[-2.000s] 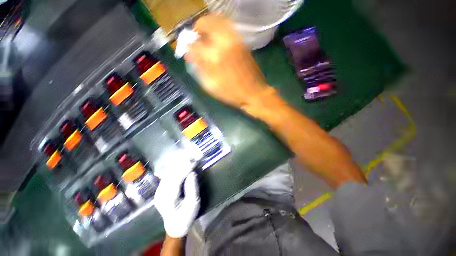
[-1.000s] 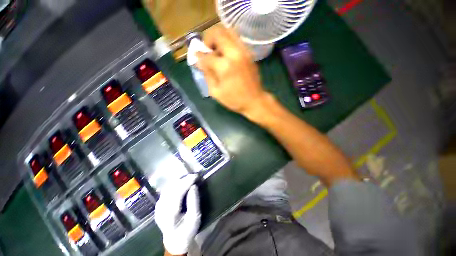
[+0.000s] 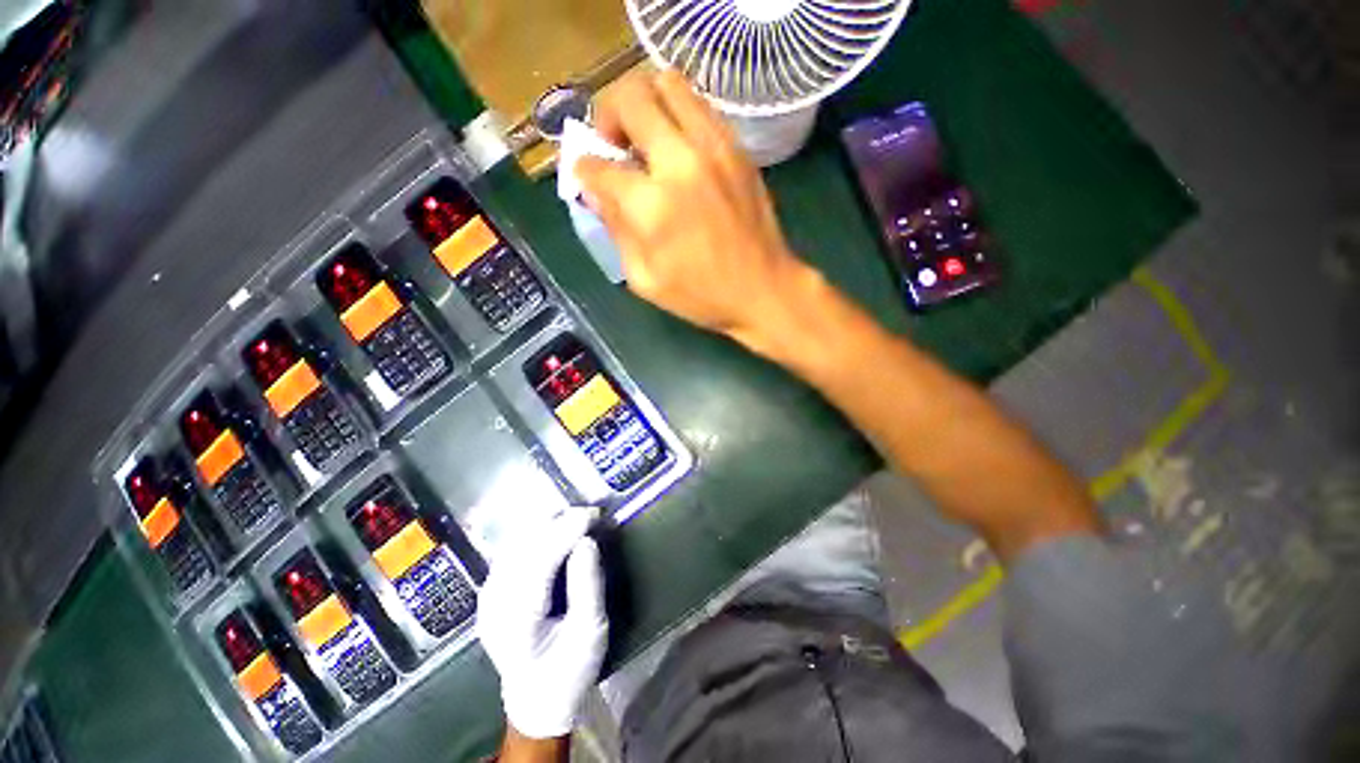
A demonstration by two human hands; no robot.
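Observation:
My right hand (image 3: 694,216), bare, pinches a white wiping cloth (image 3: 585,149) beside the round metal top (image 3: 561,111) of a translucent bottle (image 3: 597,239), partly hidden by the hand. My left hand (image 3: 545,634), in a white glove, is at the near edge of the clear phone tray (image 3: 679,455), by a pocket with no phone. A dark gap shows between its thumb and fingers; whether it holds anything is unclear. Several black keypad phones (image 3: 597,410) with orange bands lie face up in two tray rows. Bright glare lies near the glove fingertips.
A white desk fan (image 3: 768,52) stands beyond my right hand. A separate dark phone (image 3: 917,201) with a lit screen lies right of it on the green mat (image 3: 1044,164). Brown cardboard (image 3: 530,52) lies at the top. A dark grey strip (image 3: 194,194) runs left of the tray.
The right hand with the cloth has shifted slightly, and the bottle's round top shows more clearly beside it. The left glove stays at the tray edge. The whole view has shifted a little.

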